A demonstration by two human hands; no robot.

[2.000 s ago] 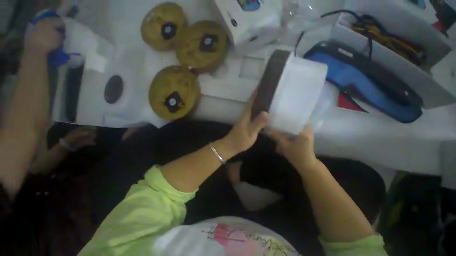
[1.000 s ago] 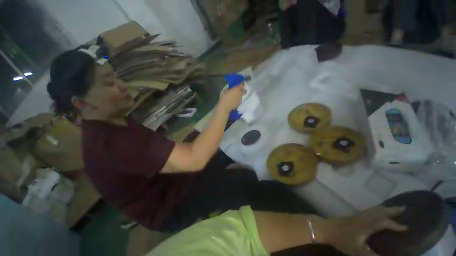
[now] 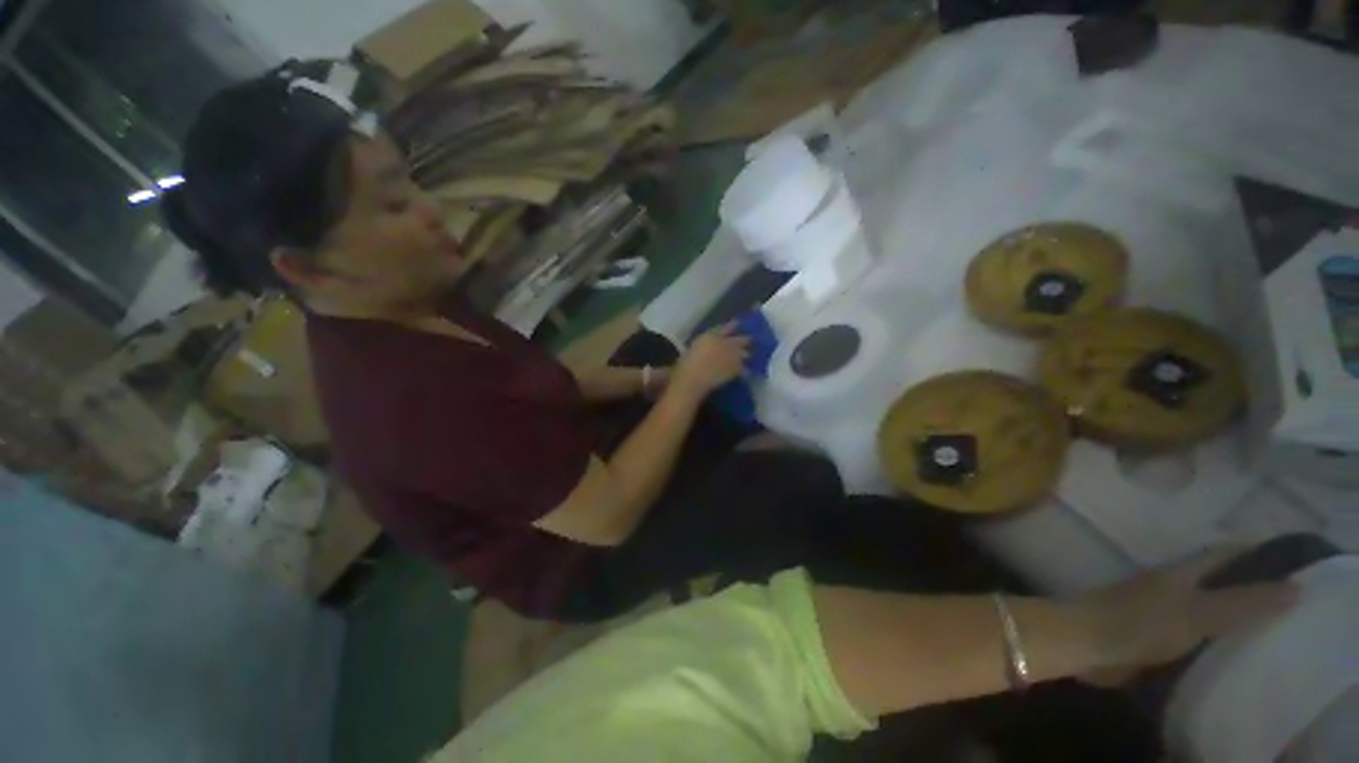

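A round white housing (image 3: 1282,671) is at the bottom right, cut off by the picture's edge. A dark disc (image 3: 1267,561) shows at its upper side. My left hand (image 3: 1170,608) lies on the dark disc and the housing, fingers partly hidden and blurred. My right hand is out of the picture. Three gold discs (image 3: 976,441) with black centres lie on the white-covered table (image 3: 909,164), left of and above the housing.
A neighbour in a dark red top (image 3: 432,432) sits at left, holding a blue cloth (image 3: 757,346). Near them are a white round tub (image 3: 778,201) and a small dark disc (image 3: 824,350). A retail box (image 3: 1312,350) stands at right. Cardboard piles (image 3: 522,134) are behind.
The view has swung left. The neighbour's hand with the blue cloth has lowered towards their lap. The held housing now shows more of its white side and less of the dark disc.
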